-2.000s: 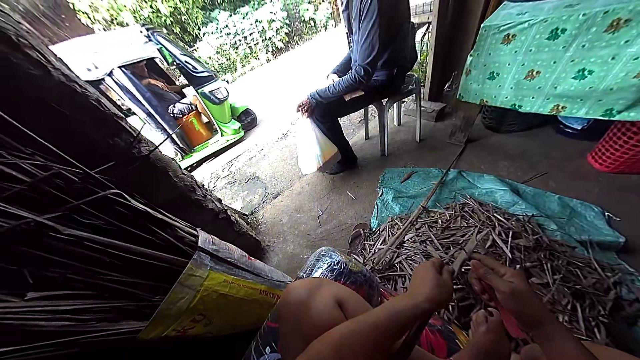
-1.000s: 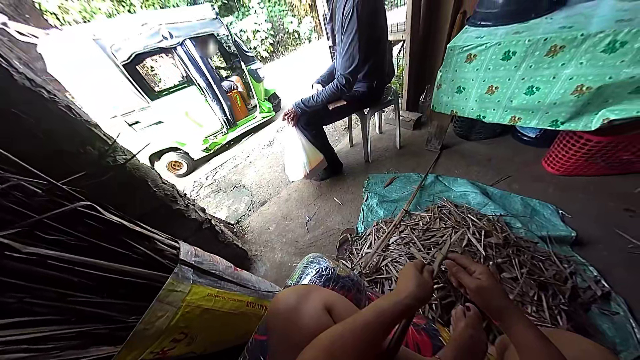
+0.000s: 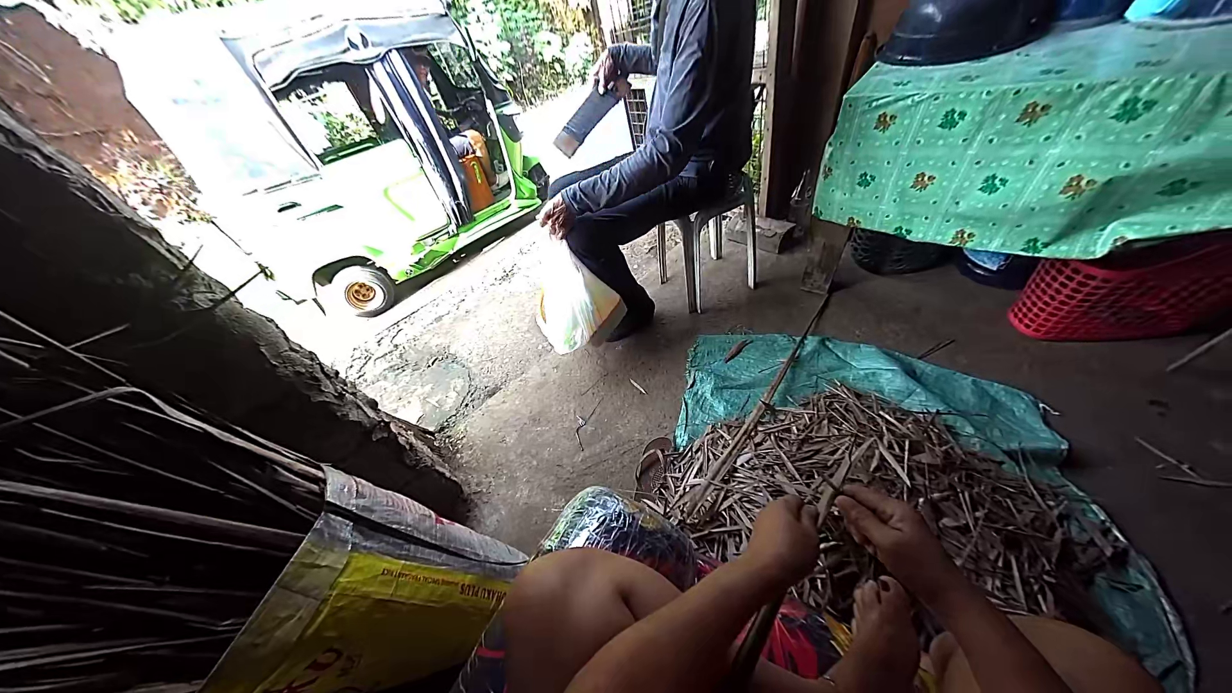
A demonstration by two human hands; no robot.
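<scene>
My left hand (image 3: 784,539) is closed around a long, thin dried stalk (image 3: 760,630), which runs down past my forearm. Just right of it, my right hand (image 3: 881,520) has its fingers closed at a thin strip (image 3: 835,481) near the stalk's upper end; whether that is a blade or plant matter I cannot tell. Beneath both hands lies a heap of short, dry plant pieces (image 3: 866,443) on a teal woven plastic sheet (image 3: 866,356). A bare foot (image 3: 881,616) rests close below my right hand.
A person (image 3: 703,125) sits on a plastic chair (image 3: 693,241) with a white plastic bag (image 3: 573,298). Long dry stalks (image 3: 144,520) and a yellow sack (image 3: 385,597) are at the left. A cloth-covered table (image 3: 1011,144) and red basket (image 3: 1107,298) stand right. Outside is a green three-wheeler (image 3: 395,192).
The seated person's far hand has risen, holding a dark flat object. The three-wheeler has come further into view. My hands remain close together over the heap.
</scene>
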